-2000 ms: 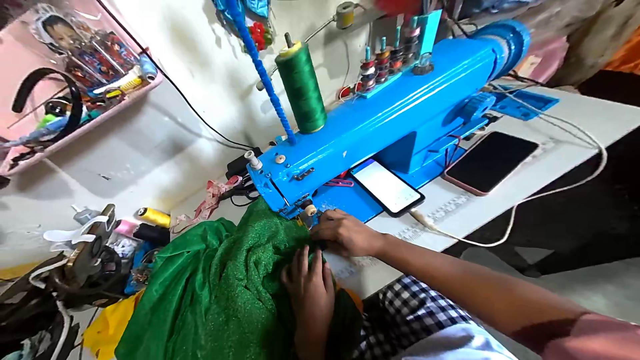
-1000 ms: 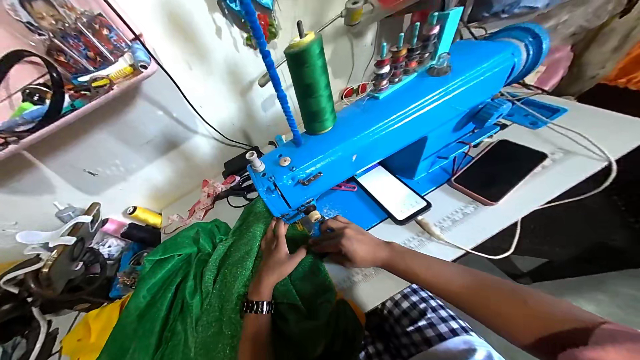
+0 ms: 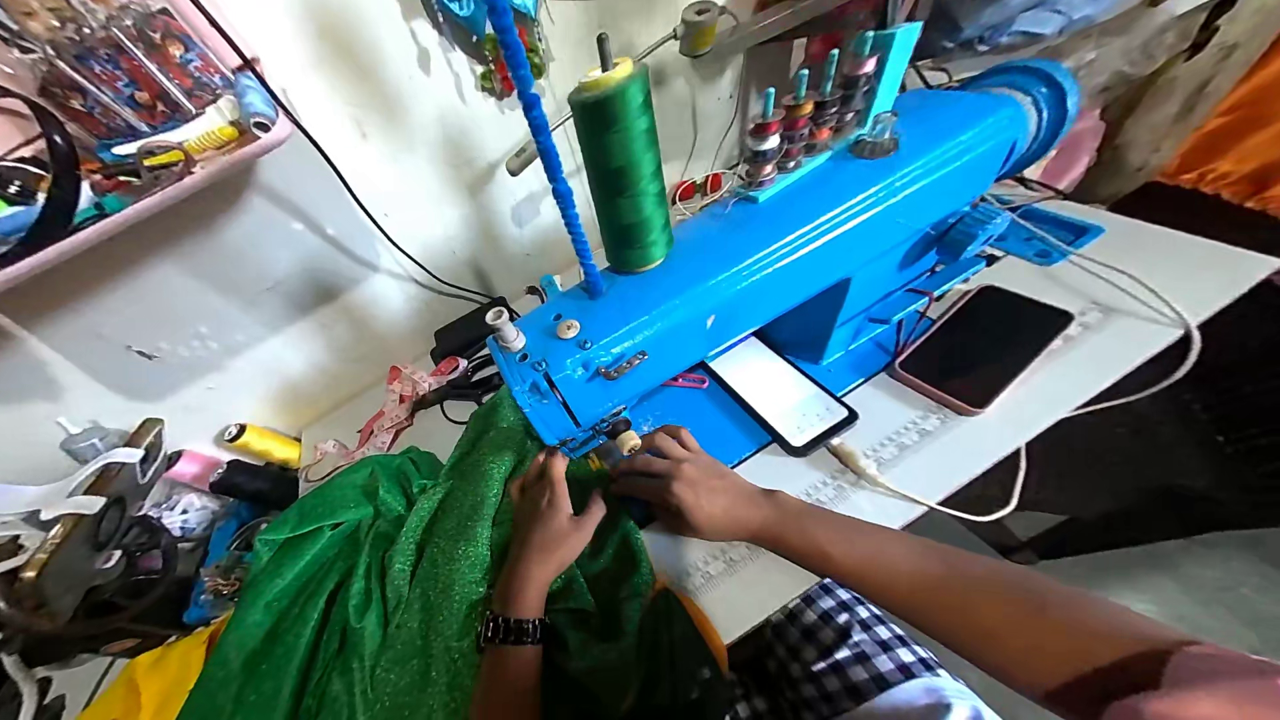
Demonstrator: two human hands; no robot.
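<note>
A blue sewing machine [image 3: 800, 230] stands on a white table, with a large cone of green thread [image 3: 622, 165] on top. Glittery green fabric [image 3: 430, 560] runs under the machine's head and spills to the left. My left hand [image 3: 550, 520], a dark bracelet at its wrist, lies on the fabric just below the needle area, fingers pointing up toward it. Close to the right side of the head is my right hand [image 3: 695, 485], its fingers bent at the fabric's edge. Whether either hand grips the cloth cannot be told. The needle is hidden.
A lit phone [image 3: 785, 395] with a cable plugged in lies on the machine bed, and a dark-screened phone [image 3: 985, 348] on the table to its right. Left of the machine are a pink tape measure [image 3: 400, 405], scissors [image 3: 465, 390] and thread spools [image 3: 262, 443]. A pink tray [image 3: 150, 200] hangs at upper left.
My left hand has moved up the fabric, closer to the machine's head, since two seconds ago; its bracelet has come into sight. My right hand stays beside the head.
</note>
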